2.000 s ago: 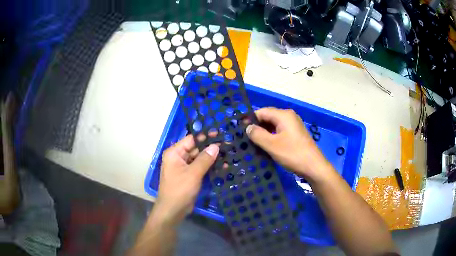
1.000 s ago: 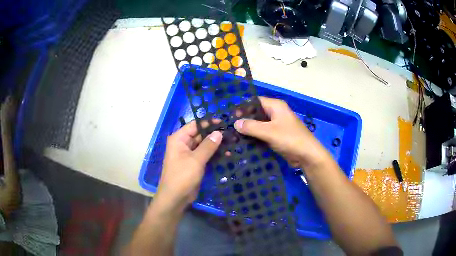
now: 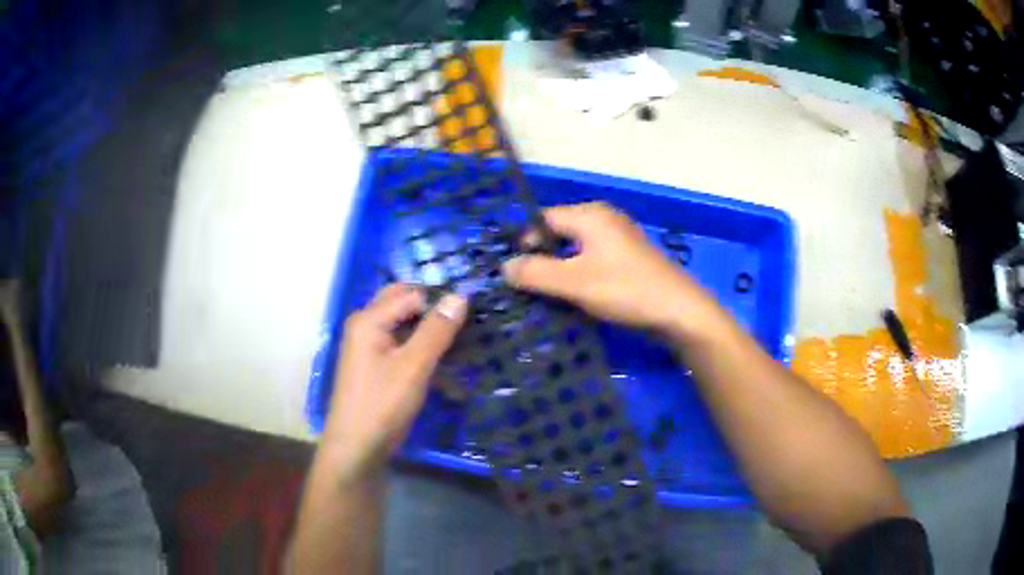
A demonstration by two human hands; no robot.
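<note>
A long black perforated sheet [image 3: 550,388] lies across the blue bin [image 3: 719,204], its far end over the table beyond the bin and its near end hanging towards me. My left hand [image 3: 387,371] pinches the sheet's left edge between thumb and fingers. My right hand [image 3: 601,270] grips the right edge a little higher, thumb on top. The sheet is blurred, so I cannot tell which holes between my hands still hold rings. A loose black ring [image 3: 742,283] lies in the bin's right part, with several small black pieces near my right hand.
Another black perforated sheet [image 3: 129,247] lies at the left. Orange tape [image 3: 870,388] and a black pen-like object [image 3: 896,334] are at the right. White paper [image 3: 618,88] and a small black piece [image 3: 646,112] are beyond the bin. A person's arm [image 3: 39,416] shows at the lower left.
The view has shifted, and the bin and bench sit slightly further left and higher in it. Both hands still grip the sheet, which has blurred with motion.
</note>
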